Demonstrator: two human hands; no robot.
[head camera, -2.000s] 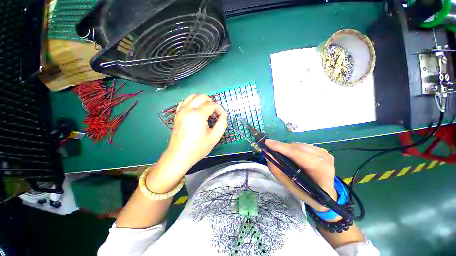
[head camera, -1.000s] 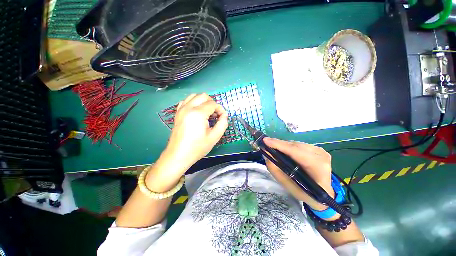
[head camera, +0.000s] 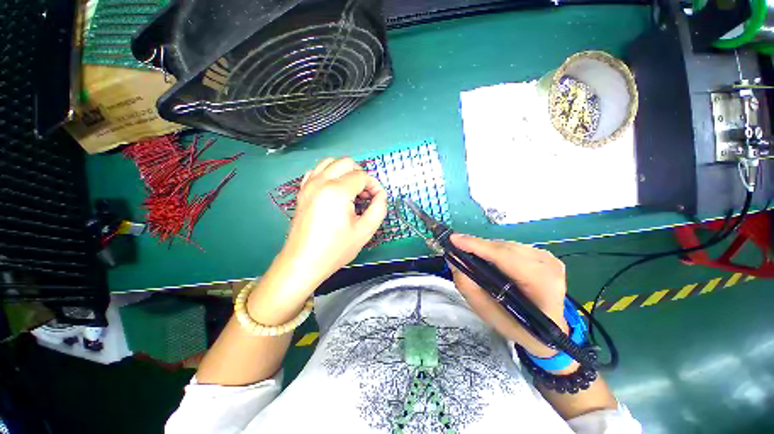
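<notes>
The PCB panel (head camera: 416, 174) lies flat near the front edge of the green mat, its left part hidden by my left hand. Red wires (head camera: 286, 197) stick out to its left. My left hand (head camera: 335, 212) rests over the panel, fingertips pinched together; whether a wire is between them is too small to tell. My right hand (head camera: 518, 284) holds the black soldering iron (head camera: 492, 275), its metal tip over the panel, just right of my left fingertips. A thin metallic strand runs beside the tip.
A black fan (head camera: 293, 80) stands behind my left hand. A red wire heap (head camera: 174, 186) lies at left, with a carton (head camera: 123, 106) behind it. At right, a round tub (head camera: 624, 97) stands on a white sheet (head camera: 552, 182), beside a dark box with a metal mechanism (head camera: 731, 127).
My right hand and the iron have shifted very slightly over the panel. My left hand has stayed nearly still.
</notes>
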